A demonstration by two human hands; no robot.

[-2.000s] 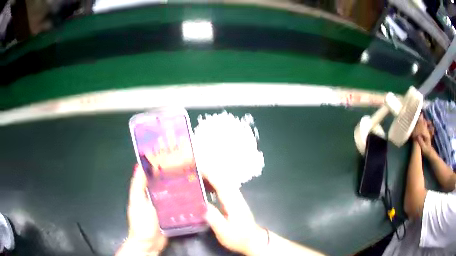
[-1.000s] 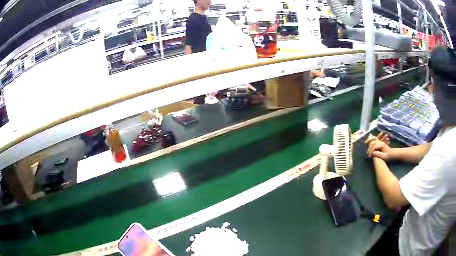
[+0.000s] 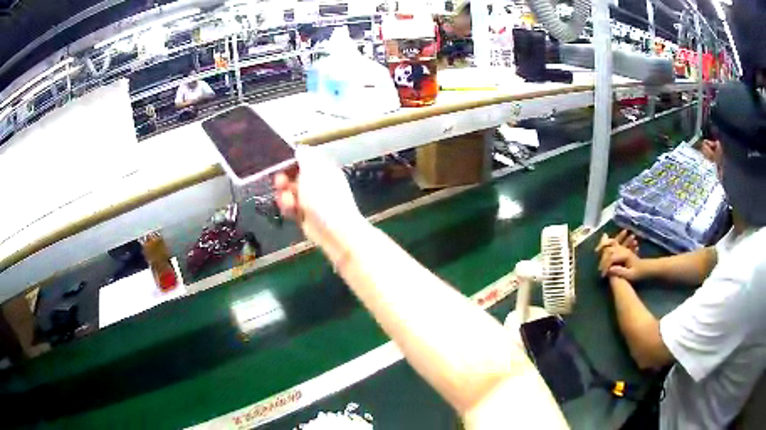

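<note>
My right hand (image 3: 315, 189) is stretched forward and left, its forearm entering from the bottom. It grips the near right corner of a smartphone (image 3: 249, 144) with a dark screen and pale rim. The phone is tilted and overlaps the edge of the long pale shelf in view; whether it touches the shelf I cannot tell. The heap of small white parts (image 3: 338, 418) is cut off by the bottom edge. My left hand is not in view.
Blue-white bag (image 3: 353, 82) and large orange-red container (image 3: 411, 71) stand on the shelf (image 3: 378, 130). Cream fan (image 3: 557, 270), black phone (image 3: 554, 357) and bagged stack (image 3: 676, 195) are at right, beside a person (image 3: 714, 336). A grey post (image 3: 600, 126) rises from the bench.
The smartphone has moved from beside the white heap up to the shelf edge, now in my right hand, its screen dark. My view has shifted, and the heap sits lower, mostly cut off.
</note>
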